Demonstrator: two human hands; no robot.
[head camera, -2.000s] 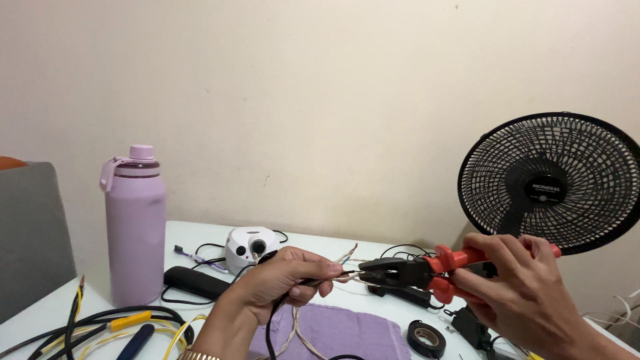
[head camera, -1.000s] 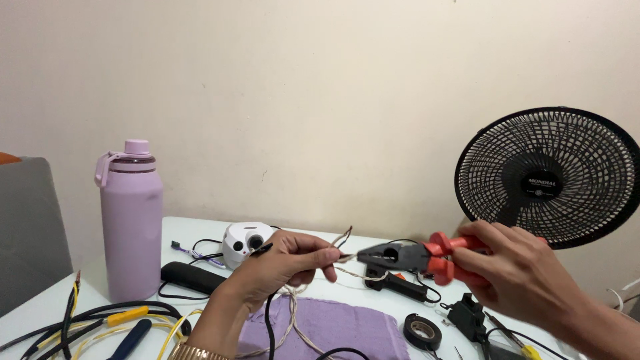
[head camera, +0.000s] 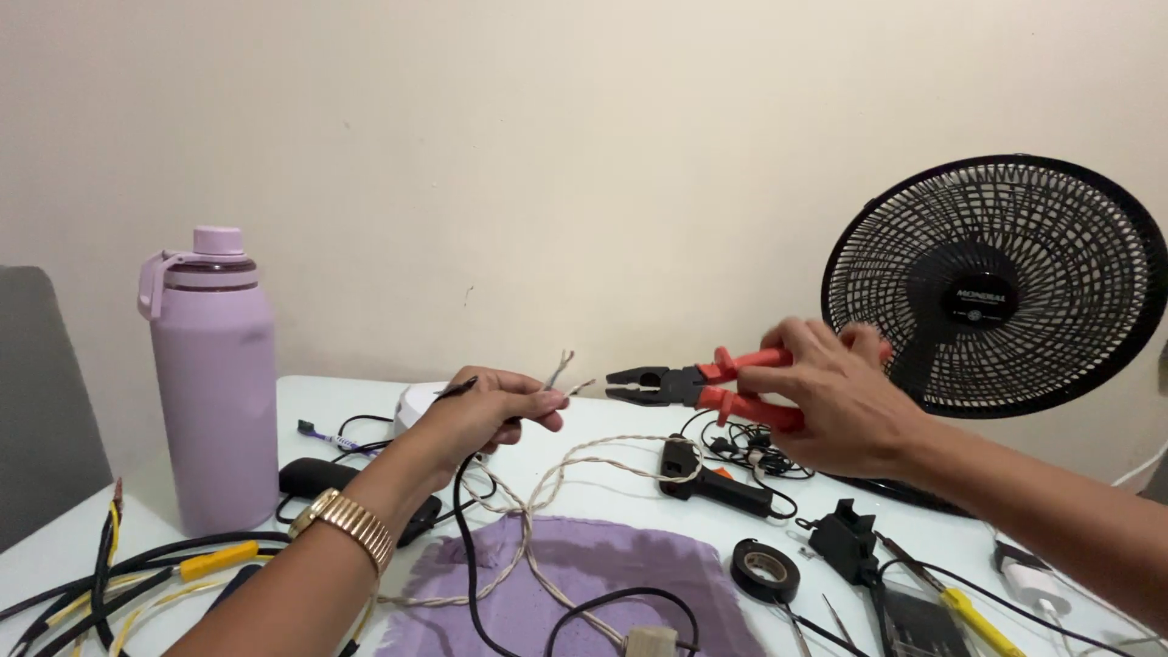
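Observation:
My left hand (head camera: 506, 411), with a gold watch at the wrist, pinches the bare wire ends (head camera: 568, 374) between thumb and fingers; two ends fan out beyond the fingertips. A black cable (head camera: 465, 547) hangs below this hand. My right hand (head camera: 821, 392) grips combination pliers (head camera: 671, 386) by their red handles; the jaws are slightly parted, point at the wire ends and hold nothing. Beneath, a twisted beige cord (head camera: 538, 497) loops over the white table and a purple cloth (head camera: 639, 547).
A lilac bottle (head camera: 214, 392) stands left, behind coiled cables (head camera: 137, 584). At right lie a black glue gun (head camera: 712, 479), a roll of black tape (head camera: 765, 570), a black plastic part (head camera: 847, 538) and a yellow-handled soldering iron (head camera: 976, 620). A black fan (head camera: 976, 292) stands behind.
The plier jaws, at the wires held by my left hand earlier, now stand apart from them to the right and have parted. The wire ends now fan out.

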